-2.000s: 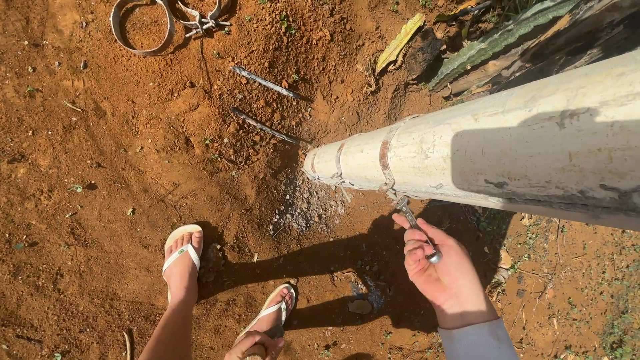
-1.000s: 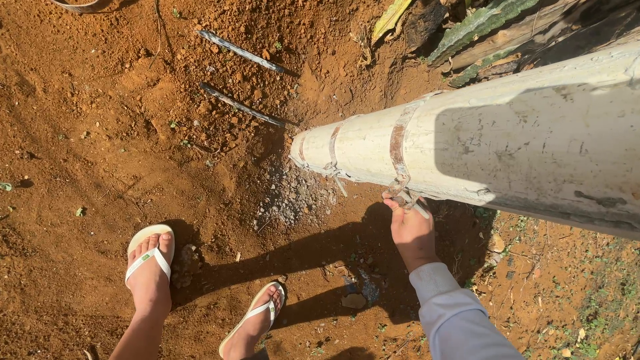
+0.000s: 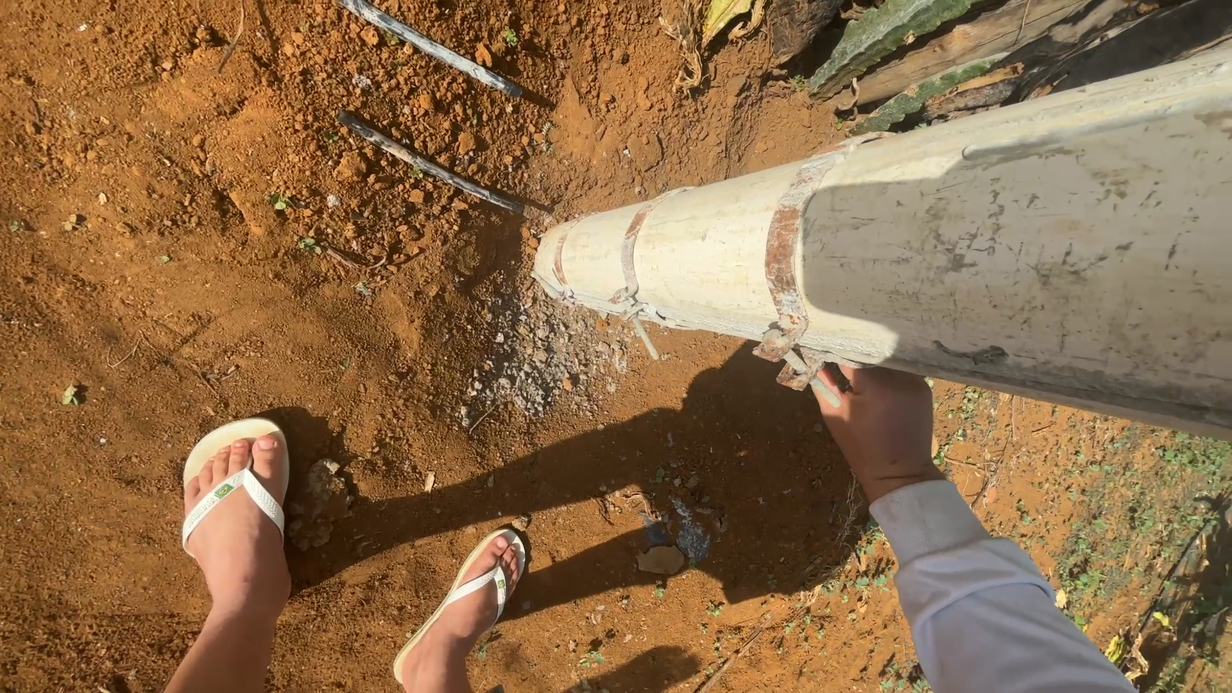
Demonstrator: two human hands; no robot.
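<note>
A whitish round column (image 3: 1039,231) runs from the right edge down to the soil. Rusty metal bands circle its lower part; the widest band (image 3: 784,250) ends in bent lugs with a bolt (image 3: 813,377) through them. Against the column's underside, beside that bolt, is my right hand (image 3: 881,423) in a light sleeve. Its fingertips are partly hidden, so what they grip is unclear. Another band (image 3: 631,250), closer to the base, has a thin pin (image 3: 645,337) sticking out. My left hand is out of the frame.
Two thin rods (image 3: 433,48) (image 3: 428,168) lie on the loose reddish soil above the base. Grey rubble (image 3: 549,361) is scattered beside it. My feet in white flip-flops (image 3: 236,481) stand at lower left. Cactus-like stems (image 3: 890,38) and wood lie at the upper right.
My right hand, which held a metal tool or bolt below the column, has moved up against the widest band's lugs. My left hand, at the bottom edge two seconds ago, has left view.
</note>
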